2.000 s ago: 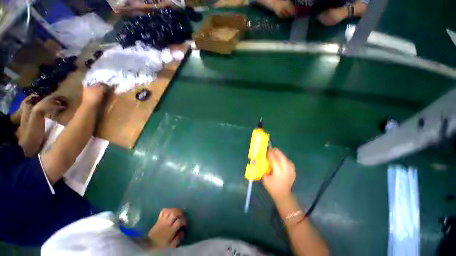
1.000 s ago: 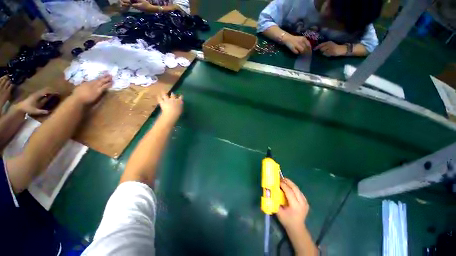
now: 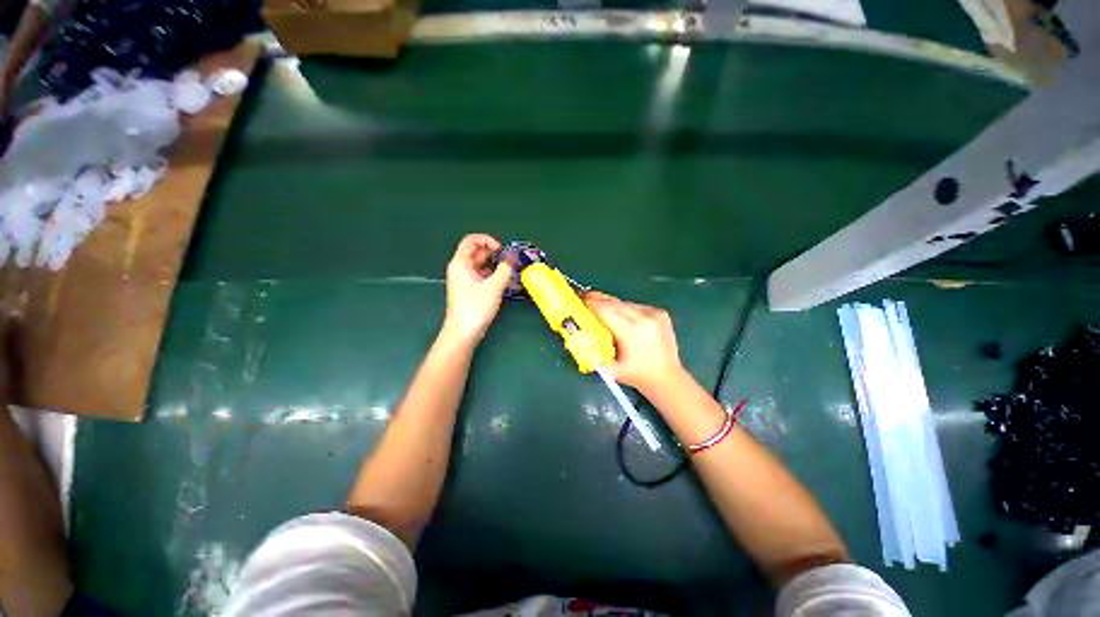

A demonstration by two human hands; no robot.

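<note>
My right hand [image 3: 637, 341] grips the yellow hot glue gun [image 3: 572, 318], its nozzle end pointing up and left at the small dark round unit [image 3: 521, 256]. A whitish glue stick [image 3: 629, 407] sticks out of the gun's back. My left hand [image 3: 475, 287] holds the round unit at its left side, thumb and fingers on its edge. The nozzle tip and the unit's face are partly hidden and blurred; I cannot tell whether they touch. A black cord [image 3: 653, 483] loops below the gun.
White discs [image 3: 91, 145] lie heaped on the brown board [image 3: 115, 325] at left, with a black heap [image 3: 145, 30] behind. A cardboard box [image 3: 344, 27] stands at the far rail. At right are a white post [image 3: 941, 193], spare glue sticks [image 3: 899, 434] and black parts [image 3: 1049, 428].
My left hand has come from the brown board to the middle and now holds a dark round unit. The glue gun has moved to it and tilted left. The view has shifted right.
</note>
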